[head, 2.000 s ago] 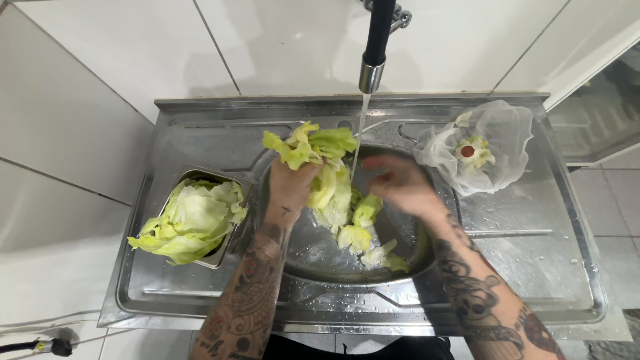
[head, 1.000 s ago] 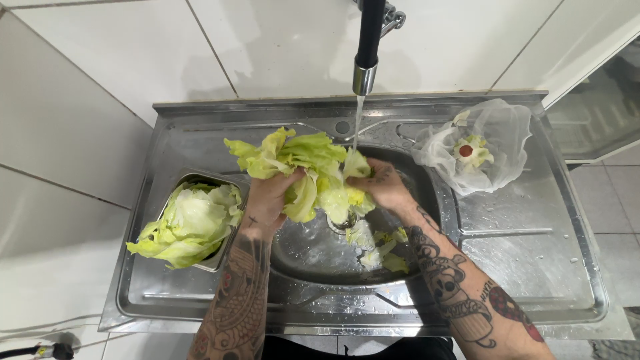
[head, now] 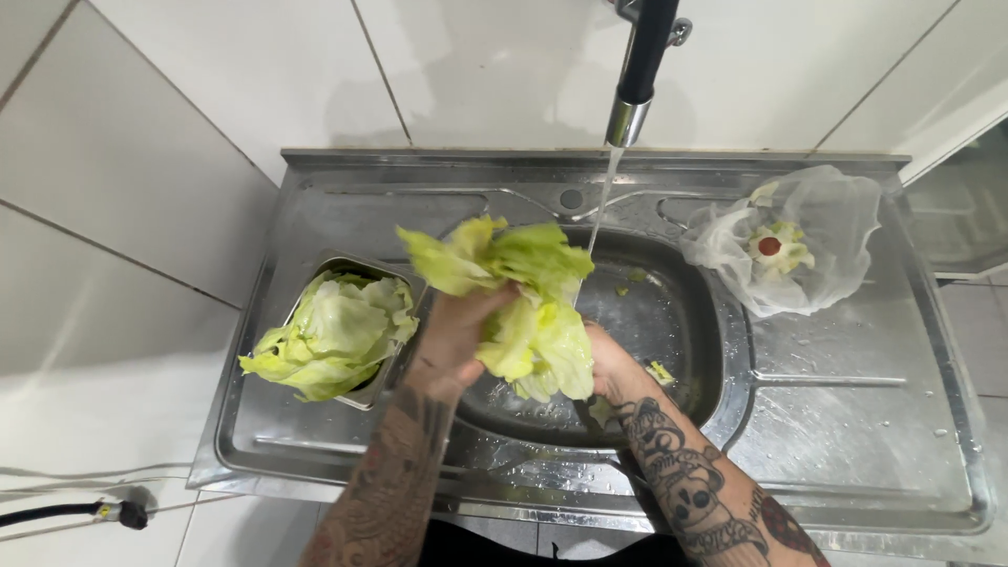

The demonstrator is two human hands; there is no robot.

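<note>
Loose green lettuce leaves point(head: 543, 323) are bunched between my two hands above the steel sink basin point(head: 669, 315). My left hand point(head: 461, 331) grips the bunch from the left, its fingers partly behind the leaves. At the bunch's lower right, my right hand point(head: 610, 358) holds it, with most fingers hidden under a leaf. Water point(head: 605, 205) runs from the black and chrome faucet point(head: 628, 118) just right of the bunch. A few small lettuce scraps point(head: 660, 373) lie in the basin.
A rectangular metal container point(head: 364, 398) heaped with lettuce leaves point(head: 331, 331) sits on the left drainboard. On the right drainboard, a translucent plastic bag point(head: 839, 236) holds a lettuce core point(head: 776, 248). A black hose point(head: 63, 512) is at lower left.
The leaf pieces seen low in the basin are mostly no longer there, and the bunch between my hands is fuller. My right hand has moved down, to the bunch's lower right.
</note>
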